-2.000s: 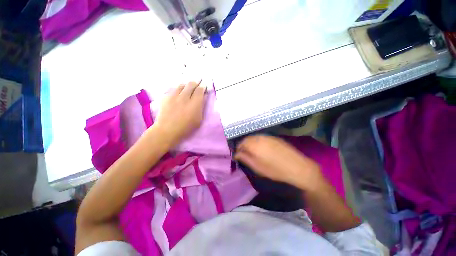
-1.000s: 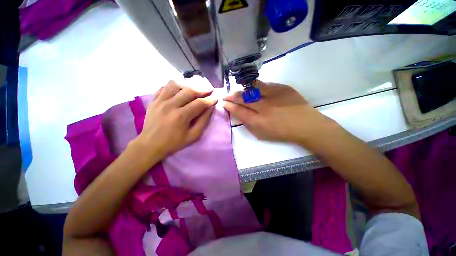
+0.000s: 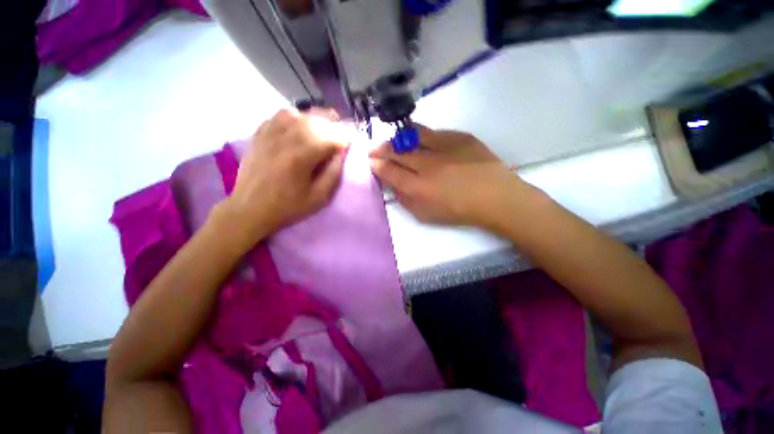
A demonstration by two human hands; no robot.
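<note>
The magenta panel (image 3: 331,246), pale pink side up with darker magenta bands, runs from under the sewing machine head (image 3: 373,51) down over the table edge to the lap. Its right edge lies at the needle area, which is washed out by bright light. My left hand (image 3: 284,169) presses flat on the cloth left of the needle, fingers bent. My right hand (image 3: 441,174) is at the cloth's right edge, just below the blue knob (image 3: 406,139), with thumb and finger at the edge. Whether it pinches the cloth is hard to tell.
A black phone (image 3: 731,127) lies on a beige tray (image 3: 670,157) at the right. More magenta cloth (image 3: 102,34) lies at the table's back left. Magenta pieces (image 3: 552,356) hang below the ruler-marked table edge (image 3: 458,273). A magenta heap (image 3: 721,288) is at the far right.
My right hand has come up from the table's front edge to the needle area. The panel now reaches under the machine head. Since one second ago, both hands have shifted slightly up in view.
</note>
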